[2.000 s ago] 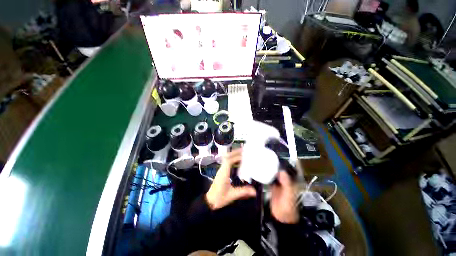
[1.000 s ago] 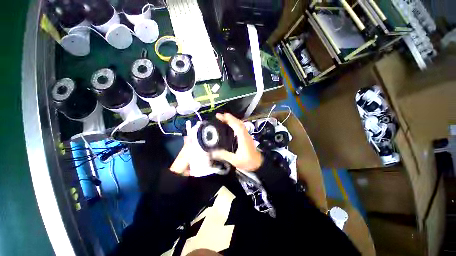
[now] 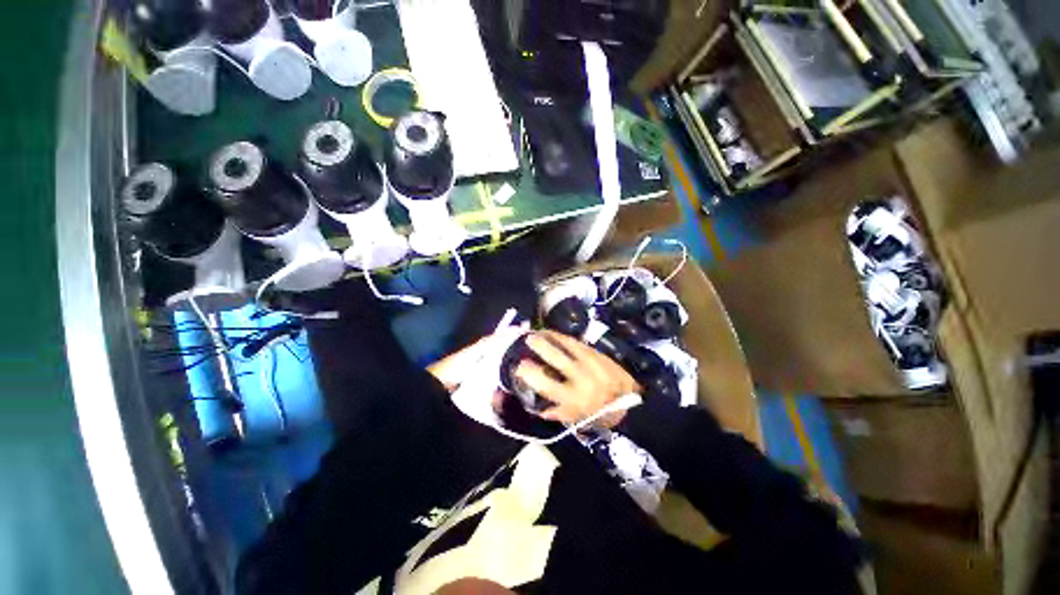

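A white-and-black security camera point(image 3: 479, 393) is held close to my body, below the bench's front edge. My right hand point(image 3: 578, 378) lies over its black head, fingers curled round it. My left hand point(image 3: 460, 358) holds the white body from the left and is mostly hidden behind it. The camera's thin white lead curves under my right hand, its end plug by my right wrist. A row of several security cameras point(image 3: 258, 192) stands along the bench front, pale rings facing up.
An open carton point(image 3: 727, 337) of cameras is right of my hands. More cameras point(image 3: 270, 64) stand at the bench back. A tape roll point(image 3: 392, 98), keyboard point(image 3: 457, 87), black mouse point(image 3: 556, 152) and hanging label strip point(image 3: 600, 145) are on the right. The conveyor's metal edge point(image 3: 81, 302) is left.
The held camera has moved lower and turned, so its lens ring no longer shows. My right hand now covers its head. The lead now loops below it to the right.
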